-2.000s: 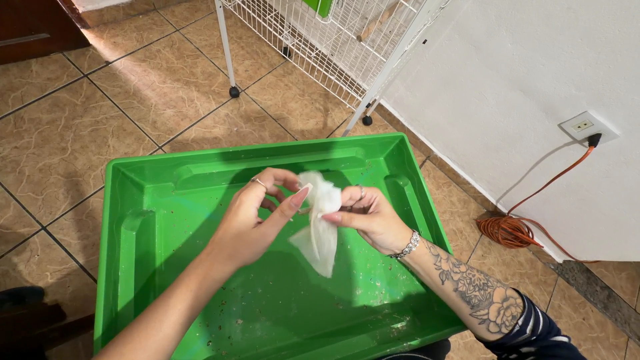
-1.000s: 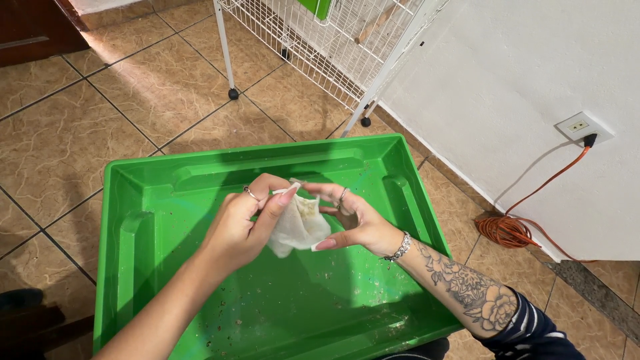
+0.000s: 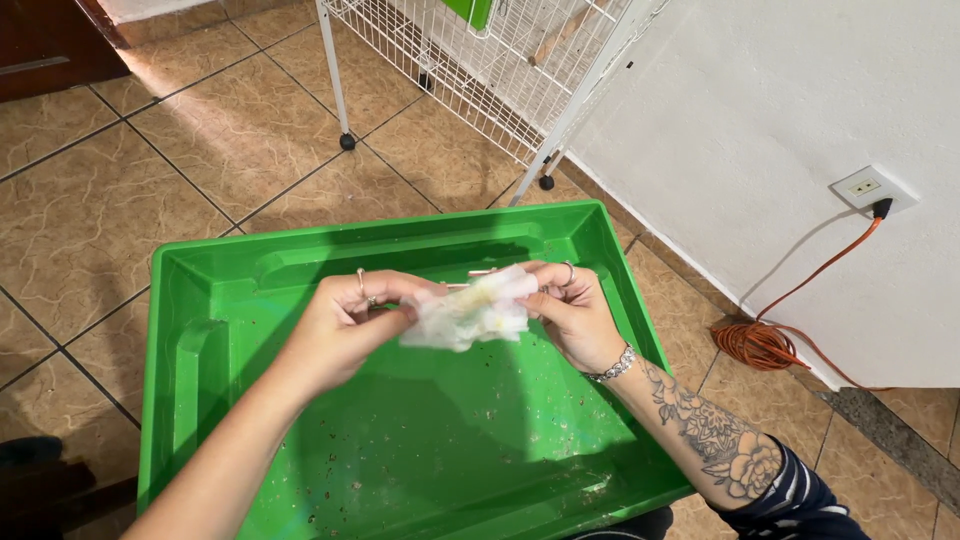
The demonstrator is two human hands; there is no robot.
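Observation:
A thin white wipe or tissue (image 3: 472, 311), crumpled and marked with yellowish stains, is stretched between my hands above a green plastic tray (image 3: 420, 450). My left hand (image 3: 352, 322) pinches its left end between thumb and fingers. At the other end, the thumb and fingers of my right hand (image 3: 566, 311) grip it. Small specks of debris are scattered over the tray's bottom, more thickly toward the near side. The wipe is slightly blurred, and it hides some of my fingertips.
Beyond the tray stands a white wire cage (image 3: 480, 90) on legs with black casters (image 3: 347, 141). At right, an orange cord (image 3: 754, 345) lies coiled by the white wall, plugged into an outlet (image 3: 874, 189). A dark wooden piece (image 3: 52, 45) is at upper left.
The wipe hung down two seconds ago and was bunched one second ago; now it is spread sideways with its stained side showing. My hands have moved apart.

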